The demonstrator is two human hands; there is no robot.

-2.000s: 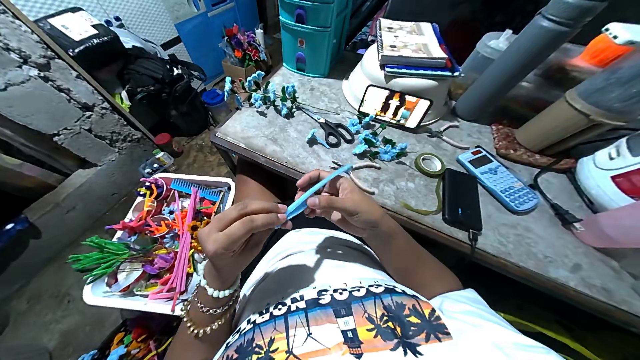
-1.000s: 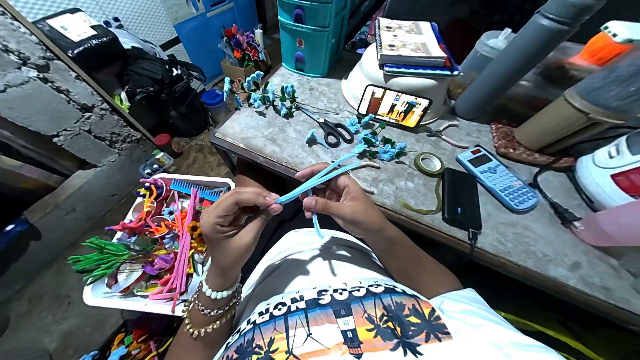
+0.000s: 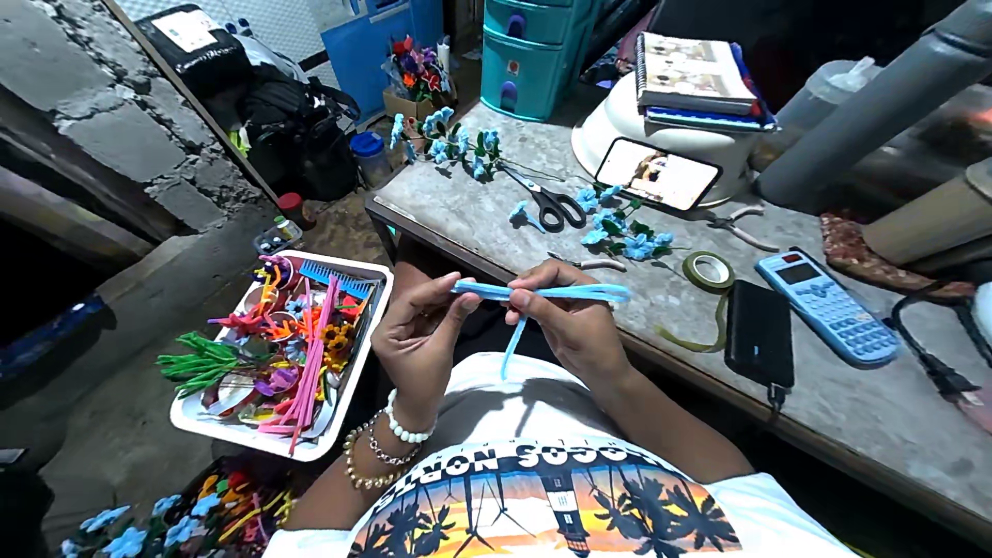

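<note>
Light blue pipe cleaners, bent into narrow loops, stretch level between my hands above my lap. My left hand pinches their left end between thumb and fingertips. My right hand grips them near the middle, with the looped end sticking out past it and one strand hanging down. On the table beyond lie blue pipe-cleaner flowers with green leaves, a single blue flower, black-handled scissors and pliers close to my right hand.
A white tray of colourful pipe cleaners stands at left. On the grey table are a propped phone, green floral tape, a black power bank, a blue calculator, more pliers and more blue flowers.
The single blue bundle seen two seconds ago was spread into separate strands one second ago. Now the strands lie close together and level, with one hanging end.
</note>
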